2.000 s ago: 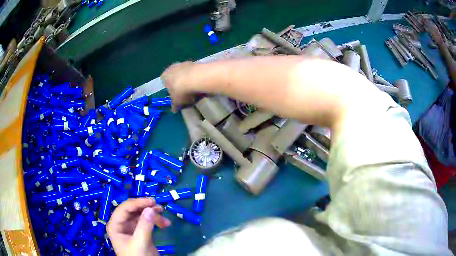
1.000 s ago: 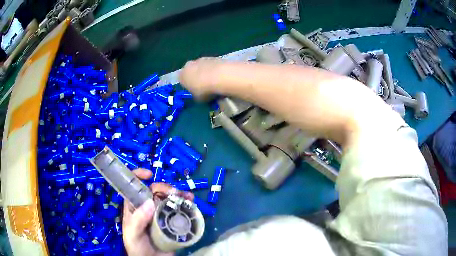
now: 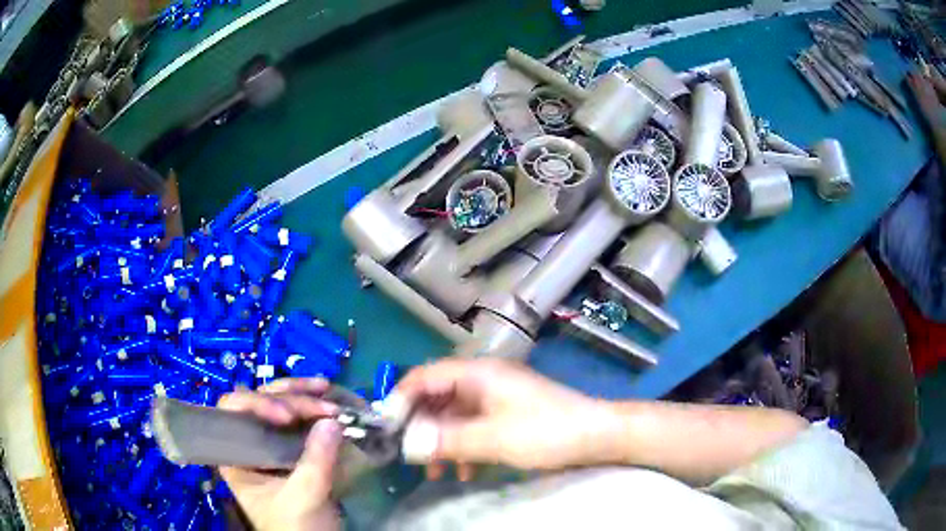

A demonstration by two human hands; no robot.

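Observation:
A beige-grey fan body (image 3: 223, 434) is held low in front of me, its handle pointing left and its head end blurred between my hands. My left hand (image 3: 285, 456) grips it around the handle near the head, thumb on top. My right hand (image 3: 488, 415) is at the head end, with white coverings on the fingertips. The fingertips touch or nearly touch small shiny parts there; whether they pinch a part cannot be told. Blue battery cells (image 3: 213, 341) lie heaped at the left.
A cardboard carton (image 3: 23, 301) with an orange edge holds the cells. Fan bodies (image 3: 581, 223) are piled at centre on the bench. A dark green conveyor (image 3: 311, 78) runs behind a pale rail (image 3: 342, 156). A parts carton (image 3: 851, 353) stands lower right. A person's arm (image 3: 926, 109) shows far right.
My right hand has come back from the far side of the bench to the fan body in my left hand. The fan body has turned and moved left. The pile is now uncovered.

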